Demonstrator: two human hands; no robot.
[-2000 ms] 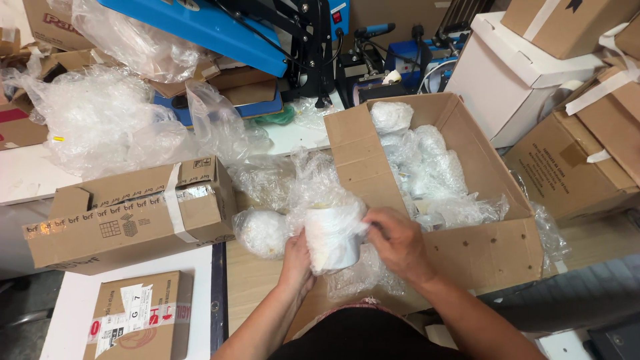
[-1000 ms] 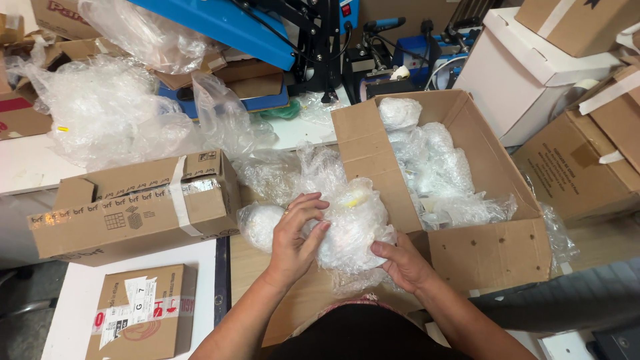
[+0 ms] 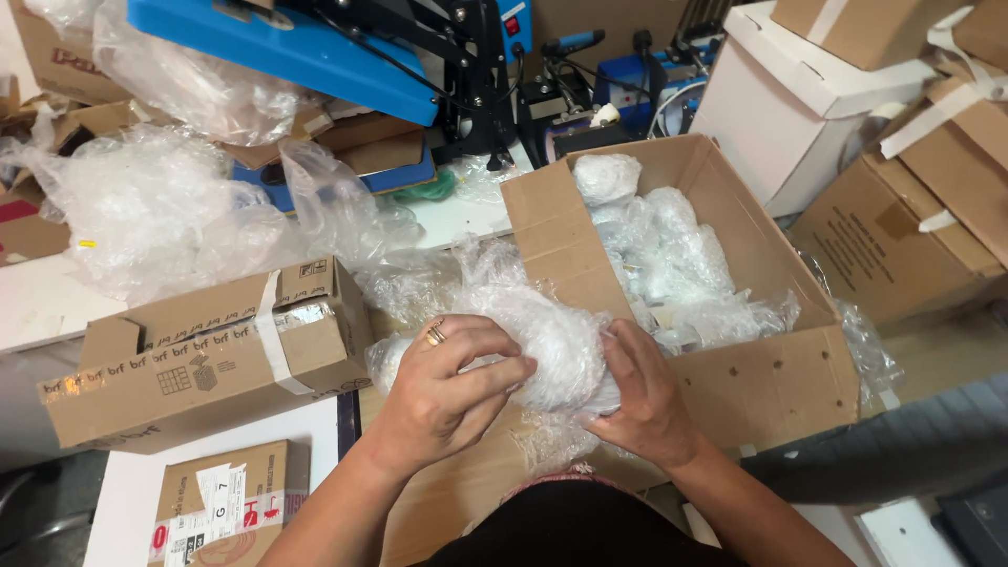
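A white object wrapped in bubble wrap [image 3: 555, 342] is between my hands, over the wooden worktop. My right hand [image 3: 650, 398] grips its right side, thumb below. On its left side rests my left hand [image 3: 453, 394], a ring on one finger, its fingertips and thumb drawn together at the wrap; whether they pinch the film is hard to tell. Another wrapped bundle [image 3: 386, 358] lies partly hidden behind my left hand. Just beyond the held bundle stands an open cardboard box [image 3: 756, 220], holding several bubble-wrapped items [image 3: 685, 244]. Loose bubble wrap [image 3: 409, 283] lies behind my hands.
A long taped carton [image 3: 205, 354] and a smaller labelled carton [image 3: 224, 496] are at the left. Clear plastic wrap [image 3: 157, 205] is heaped behind them. A blue heat press [image 3: 299, 55] stands at the back. A white box [image 3: 803, 102] and stacked cartons [image 3: 890, 236] are on the right.
The white cylindrical side showing two seconds ago is now largely covered by bubble wrap. My left hand has moved from low on the item's left side up onto the wrap.
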